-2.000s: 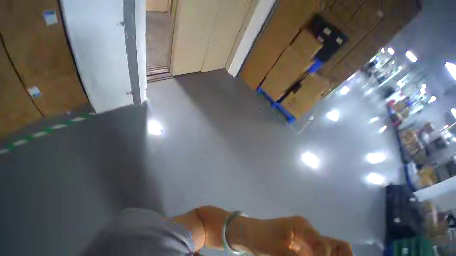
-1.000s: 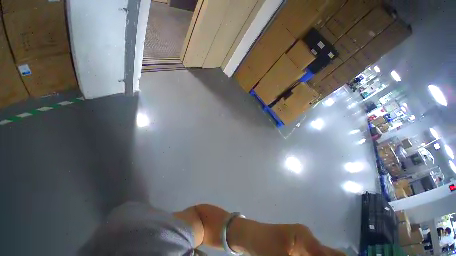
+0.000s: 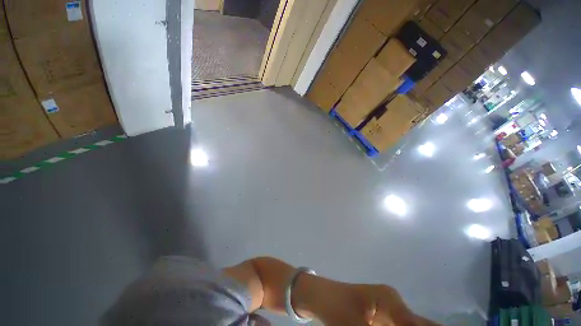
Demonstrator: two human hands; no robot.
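My left forearm, with a grey sleeve and a pale bracelet, crosses the bottom of the view. My left hand point(image 3: 390, 307) is at the bottom edge, partly cut off and blurred, so its fingers and anything in them cannot be made out. My right hand is not in view. In front is an elevator point(image 3: 230, 48) with its doorway open and a patterned floor inside. Its beige door panel point(image 3: 304, 44) stands at the right of the opening.
Cardboard cartons point(image 3: 60, 63) stand left behind green-white floor tape point(image 3: 79, 151), beside a white pillar point(image 3: 134, 70). More cartons point(image 3: 366, 83) on a blue pallet point(image 3: 353, 134) stand right of the elevator. Black stacked trays point(image 3: 513, 274) and green trays point(image 3: 523, 316) are at the lower right.
The elevator door has slid right and the opening is wider. The view has shifted slightly. My left forearm stays across the bottom, and my hand sits lower, more cut off than at first.
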